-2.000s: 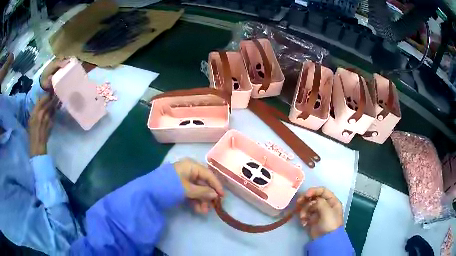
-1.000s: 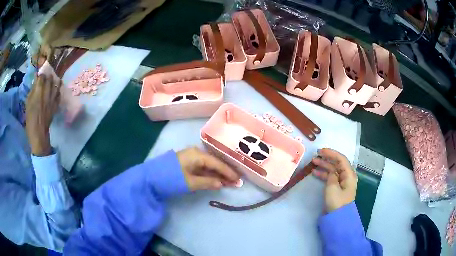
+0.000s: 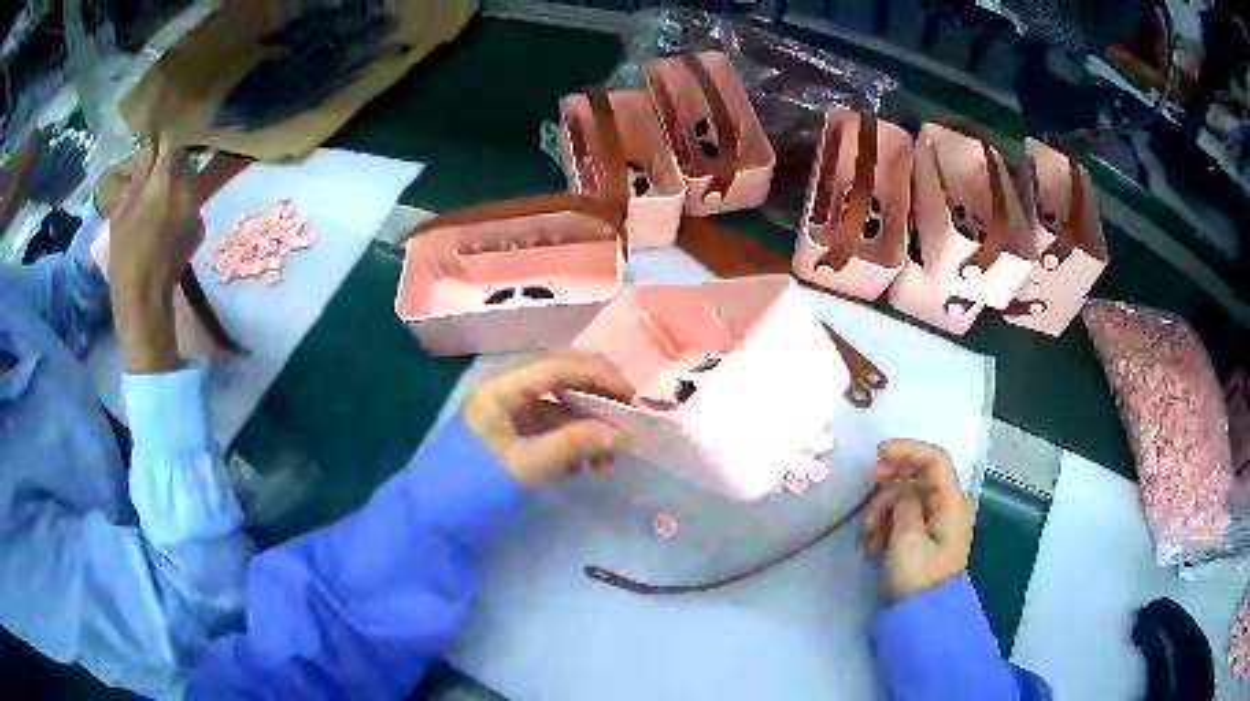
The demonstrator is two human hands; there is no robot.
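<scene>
My left hand [image 3: 548,418] grips the near left end of a pale pink open box [image 3: 747,397], which is tilted up over the white sheet [image 3: 576,644]. My right hand [image 3: 916,514] pinches one end of a thin brown strap [image 3: 733,578]; its other end lies free on the sheet. One pink fastener [image 3: 665,523] lies alone between box and strap. A few more fasteners [image 3: 806,474] lie by the box's right end. Spare brown straps [image 3: 857,370] lie partly hidden behind the box.
A pink box [image 3: 514,288] with a brown strap stands at the left. Several strapped boxes [image 3: 857,206] stand at the back. A clear bag of pink pieces [image 3: 1165,425] and a black curved object [image 3: 1172,655] lie right. A co-worker's hand [image 3: 154,247] works at far left near a fastener pile [image 3: 261,243].
The box has been tilted up by my left hand, uncovering fasteners beside it. The fastener near my left fingers now lies on the sheet. My right hand keeps the strap end.
</scene>
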